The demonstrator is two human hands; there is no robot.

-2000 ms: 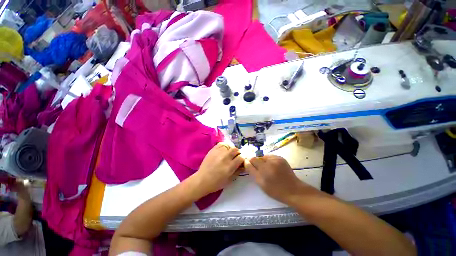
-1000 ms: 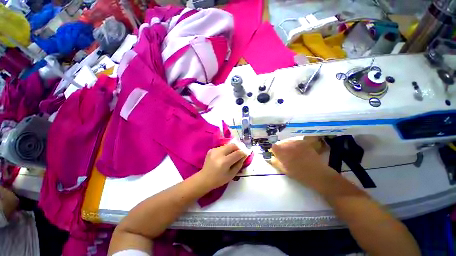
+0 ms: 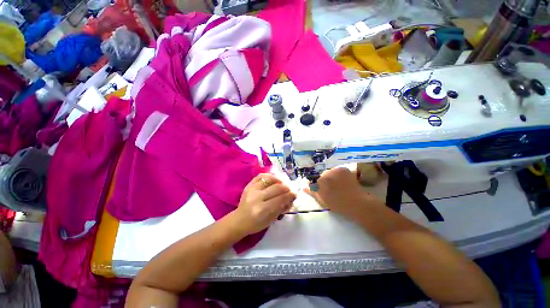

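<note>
The magenta knit garment piece (image 3: pixel 187 156) lies on the white table with its tapering end at the needle of the white sewing machine (image 3: pixel 386 138). My left hand (image 3: pixel 265 201) is closed on that end, just left of and in front of the presser foot (image 3: pixel 310 171). My right hand (image 3: pixel 339 189) is right beside the presser foot, under the machine arm, with its fingers bent. The bright glare at the needle hides what lies between the fingertips, and I cannot tell whether the right hand holds anything.
Black strips (image 3: pixel 415 189) lie under the machine arm at right. Pink-and-white garment parts (image 3: pixel 226 63) are bunched behind the magenta piece. Magenta pieces (image 3: pixel 84 186) drape over the left table edge by a yellow-orange strip (image 3: pixel 104 246). A yellow cloth (image 3: pixel 374 58) lies behind the machine.
My right hand moved from my left fingertips to beside the presser foot, where it covers the spot of the thin yellow-green tool. The left hand stays on the magenta end. The view shifted slightly.
</note>
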